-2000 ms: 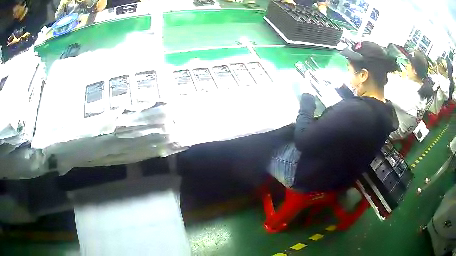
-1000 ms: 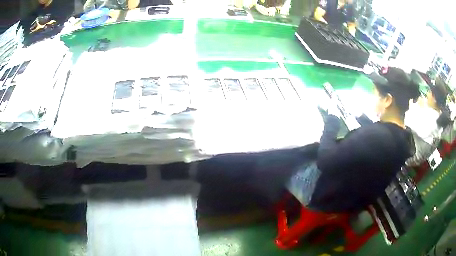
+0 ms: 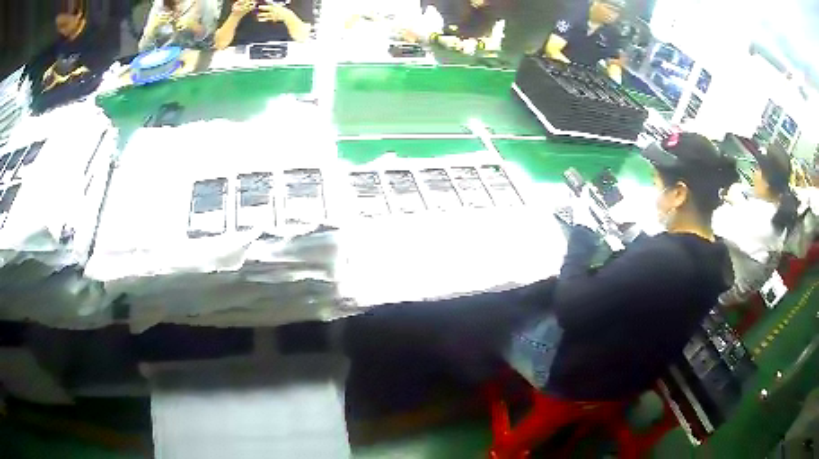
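Note:
Neither of my hands is in the picture. A row of dark phone housings [image 3: 303,195] lies on a white padded tray [image 3: 431,246] in front of me. Three housings are on the left side and several more are on the right, slightly tilted. Glare washes out much of the tray and the lower parts of the housings. White cloth-like sheets [image 3: 224,282] lie crumpled along the near edge. More dark housings [image 3: 20,161] lie on another white tray at the far left.
A person in dark clothes [image 3: 642,305] sits at the right on a red stool [image 3: 557,426], handling a housing. Black stacked trays [image 3: 579,103] stand on the green bench top [image 3: 422,99]. A blue reel [image 3: 156,65] is at the far left. People sit across the bench. A white surface [image 3: 251,412] is below.
Over the two seconds the view has shifted, and more of the people across the bench shows. The housings keep their places on the tray. The seated person's hands and held part have moved slightly.

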